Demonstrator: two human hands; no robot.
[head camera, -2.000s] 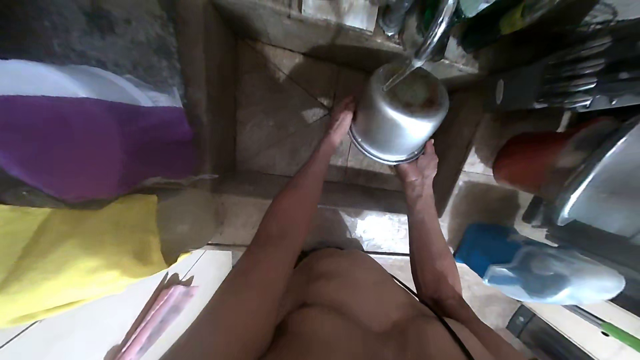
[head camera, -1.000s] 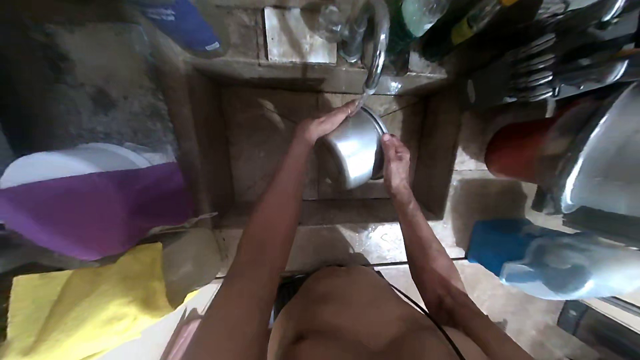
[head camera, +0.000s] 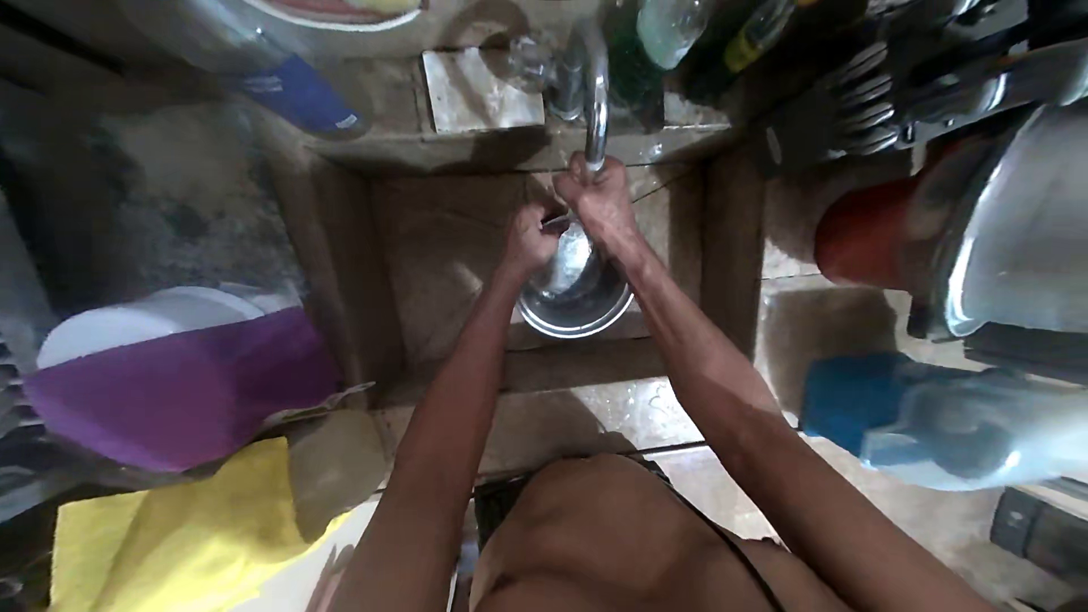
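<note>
A round aluminium pot (head camera: 576, 293) is in the tiled sink basin (head camera: 442, 255), its shiny inside facing up toward me. My left hand (head camera: 534, 240) grips the pot at its far left edge, thumb toward the inside. My right hand (head camera: 599, 194) is a fist just under the spout of the curved metal faucet (head camera: 597, 102), at the far side of the pot; whether its fingers hold the rim or something small is hidden. Part of the pot's far edge is covered by the hands.
Bottles (head camera: 671, 30) and a white tile (head camera: 483, 89) line the back ledge, with a blue packet (head camera: 302, 93) at left. Forks (head camera: 867, 102), a red container (head camera: 863, 234) and a large metal pot (head camera: 1028, 229) stand right. Purple (head camera: 187, 382) and yellow cloths (head camera: 187, 527) lie left.
The pot, bottom up under the faucet two seconds ago, has been turned so its inside shows. My right hand has moved from the pot's right side to beneath the spout.
</note>
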